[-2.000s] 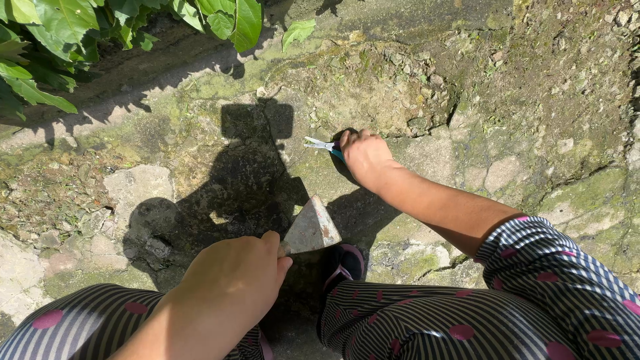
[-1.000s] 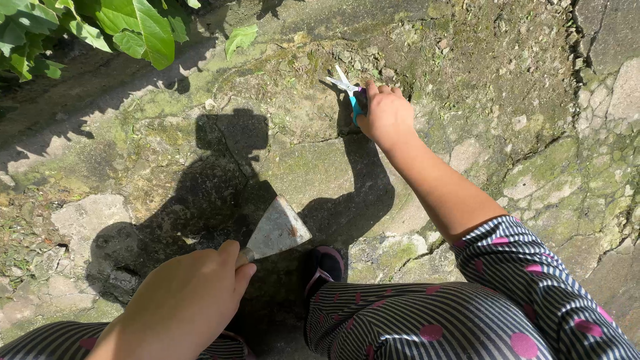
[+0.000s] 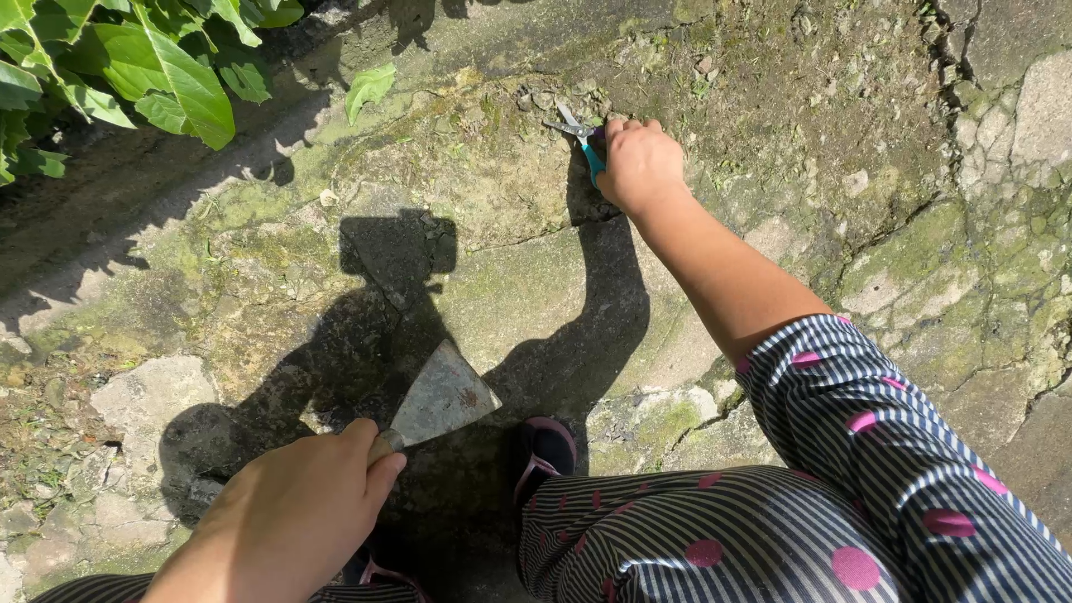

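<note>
My left hand (image 3: 289, 494) is closed around the handle of a putty knife (image 3: 444, 398), whose worn, rust-spotted metal blade points up and to the right over the shadowed ground. Farther out, at the upper middle, my right hand (image 3: 643, 163) grips a pair of scissors (image 3: 591, 155) with teal and purple handles. The scissor blades are spread apart and point up-left, close to small loose bits of soil and stone. Whether the tips touch the ground cannot be told. The fingers of my right hand partly cover the handles.
Cracked, mossy concrete (image 3: 519, 293) lies below me. Green leafy plants (image 3: 151, 67) hang at the upper left, and one loose leaf (image 3: 368, 90) lies near them. A deep crack (image 3: 946, 84) runs at the upper right. My shoe (image 3: 544, 456) stands at the lower middle.
My right hand has moved up and away from my left hand with the scissors, whose blades show wider apart than two seconds ago. The putty knife stays in my left hand. The view has shifted somewhat.
</note>
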